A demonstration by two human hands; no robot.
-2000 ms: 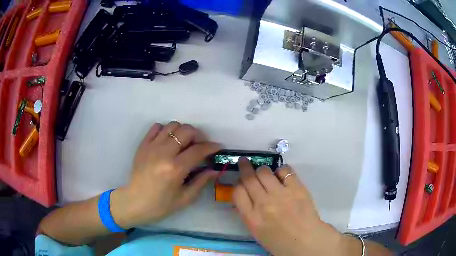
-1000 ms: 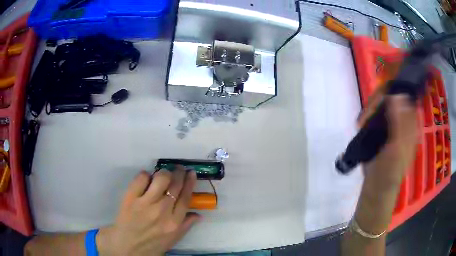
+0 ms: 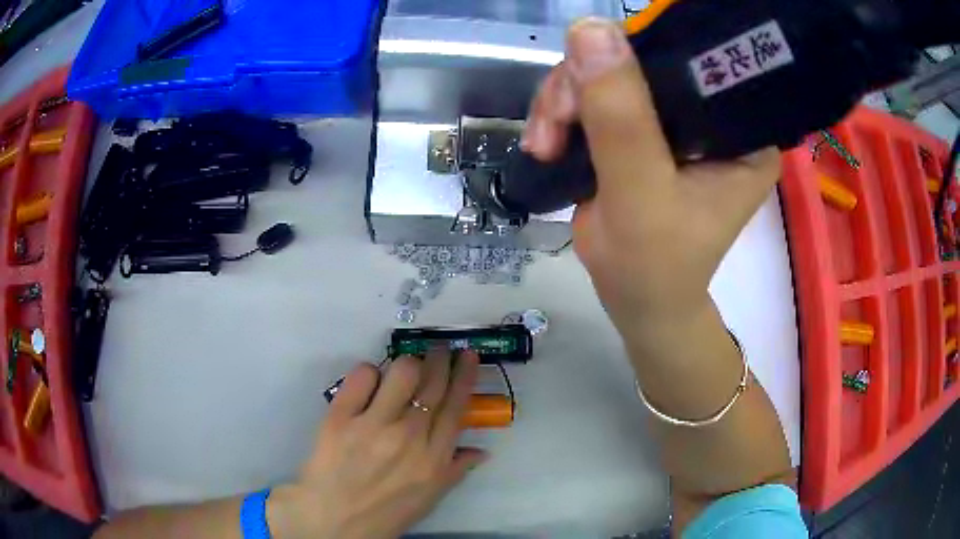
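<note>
A black plastic housing with a green circuit board inside lies on the pale mat. An orange battery lies just below it, joined by a thin wire. A silver disc sits at the housing's upper right end. My left hand rests with its fingertips on the housing and board and partly covers the battery. My right hand grips the black electric screwdriver, its front end at the pick-up mechanism of the silver screw feeder. The bit tip is hidden.
Black housings lie piled at the left, one with a small black oval piece on a wire. A blue bin stands behind them. Small clear-grey bits lie before the feeder. Red trays stand at left and right.
My right hand has taken the screwdriver from the right side and carried it left to the feeder. My left hand has moved onto the housing and stays there. The view has shifted.
</note>
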